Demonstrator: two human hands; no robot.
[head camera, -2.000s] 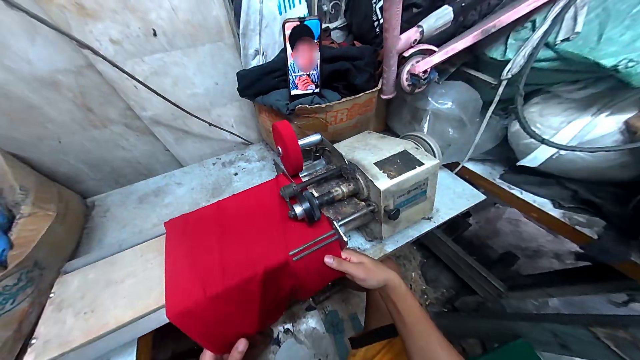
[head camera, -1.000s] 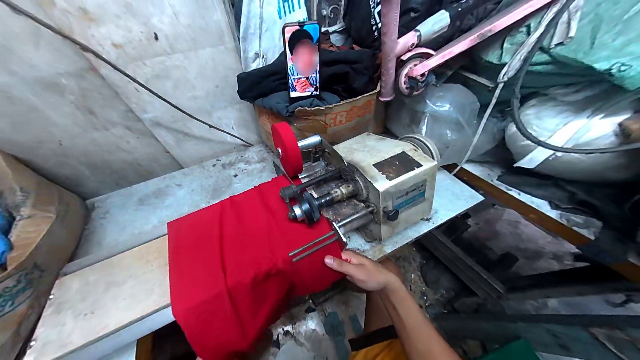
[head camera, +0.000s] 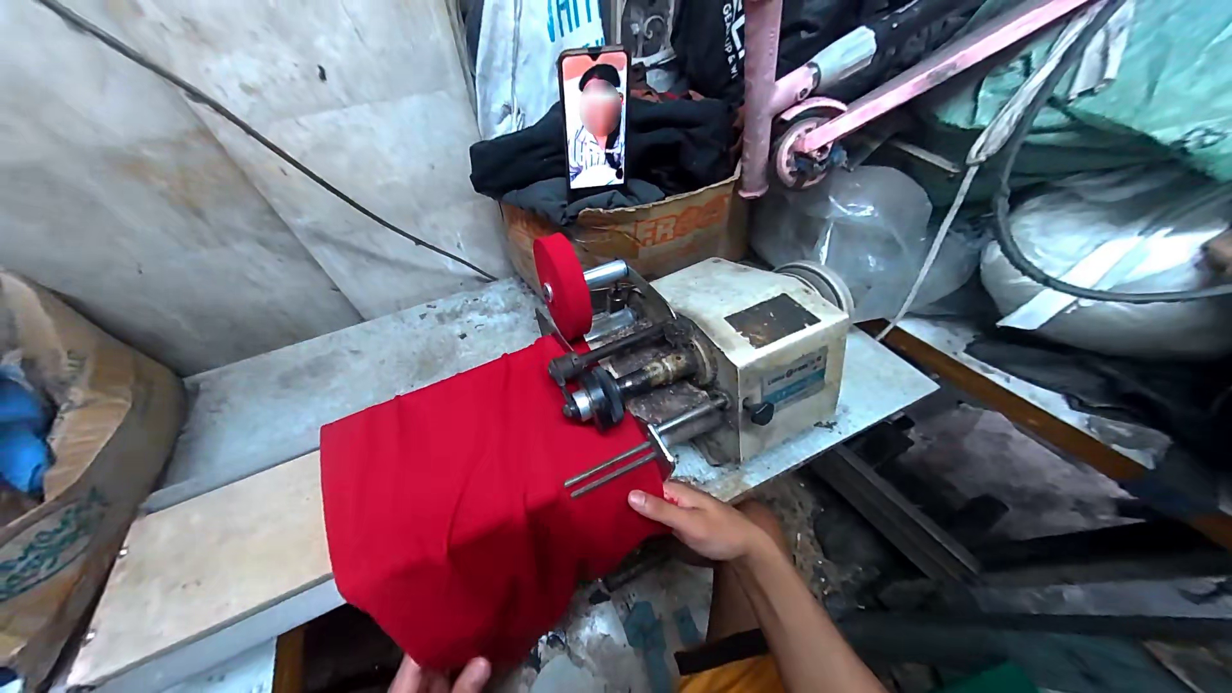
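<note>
Red fabric (head camera: 452, 481) lies over the left part of the bench and hangs down its front. It runs under the black round cutter (head camera: 604, 397) of a cream-coloured strip-cutting machine (head camera: 751, 337). A narrow roll of red fabric (head camera: 563, 287) sits upright on the machine's spindle. Two thin metal guide rods (head camera: 611, 470) lie over the cloth. My right hand (head camera: 698, 520) pinches the cloth's right edge beside these rods, thumb on top. At the bottom edge of the view, my left hand (head camera: 441, 678) holds the cloth's lower hem; only its fingertips show.
Behind the machine, a phone (head camera: 594, 120) showing a person stands on dark clothes in a cardboard box (head camera: 664, 231). A pink scooter (head camera: 866, 96) and stuffed plastic bags (head camera: 1107, 260) are at the back right. Another cardboard box (head camera: 125, 423) stands left of the bench (head camera: 279, 366).
My left fingers, out of view one second ago, show again at the cloth's lower edge. The hanging cloth has shifted and its folds differ. My right hand has stayed near the guide rods.
</note>
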